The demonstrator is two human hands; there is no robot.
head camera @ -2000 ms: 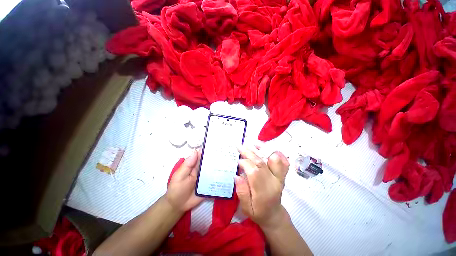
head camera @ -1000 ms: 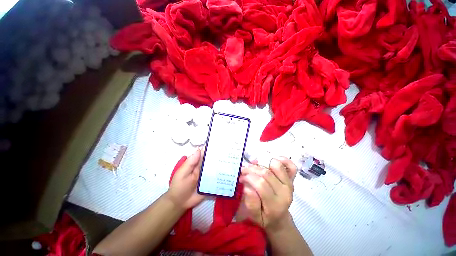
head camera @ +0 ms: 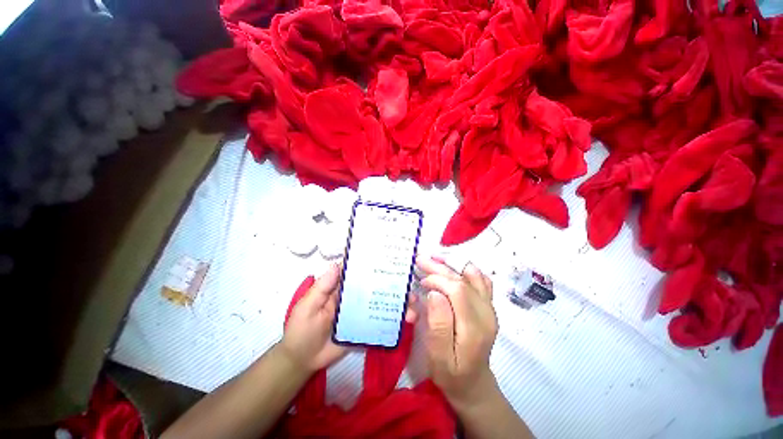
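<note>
A smartphone (head camera: 378, 276) with a dark edge and a bright screen showing small lines of text is held upright in front of me. My left hand (head camera: 313, 324) holds it along its left edge and from below. My right hand (head camera: 455, 321) is beside its right edge, fingers curled; whether it touches the phone or holds anything fine cannot be told. A red plush piece (head camera: 378, 411) lies below the phone, with long ends running up under my left hand and the phone. White pompoms (head camera: 311, 225) lie behind the phone, washed out by glare.
A heap of red plush pieces (head camera: 429, 94) spans the table's far side and right. An open carton (head camera: 163, 223) of white pompoms (head camera: 86, 103) stands at left. A small tan-and-white packet (head camera: 184, 280) and a clear packet with dark label (head camera: 531, 288) lie on the white sheeting (head camera: 592, 360).
The text on the phone screen has changed. The phone has shifted slightly left and down in view. My right fingers have changed their curl beside it.
</note>
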